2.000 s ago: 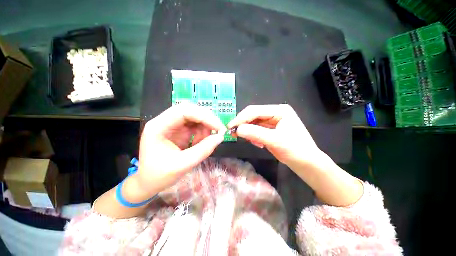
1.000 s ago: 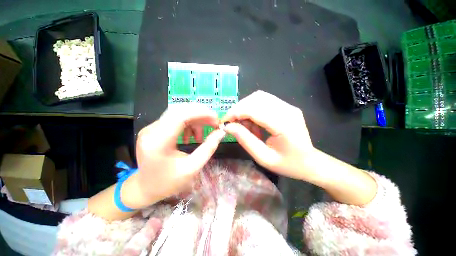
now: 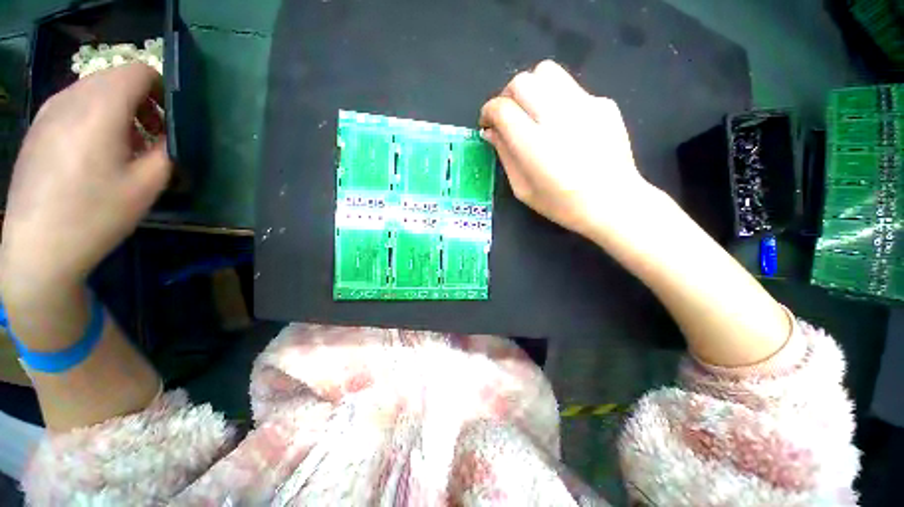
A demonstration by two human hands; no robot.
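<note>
The green PCB panel (image 3: 367,262) lies on the black work mat (image 3: 615,307) in front of me, with a pale pad band across its middle. My left hand (image 3: 84,168) reaches into the left parts bin (image 3: 170,89), which holds cream-white spacers (image 3: 114,55); its fingertips are partly hidden, so I cannot tell whether it holds one. My right hand (image 3: 560,149) is at the panel's top right corner, thumb and fingers pinched together near a tiny pale spot. I cannot tell what that spot is.
The right parts bin (image 3: 750,178) with dark glinting parts stands on the right. A blue marker or pen (image 3: 768,254) lies just below it. Stacked PCB panels (image 3: 857,198) stand at the far right. A dark-green bench surface (image 3: 233,50) shows beyond the mat.
My hands, together over the panel's lower part before, have parted. My left hand has moved into the left bin; my right hand has moved up to the panel's top right corner, leaving the panel uncovered.
</note>
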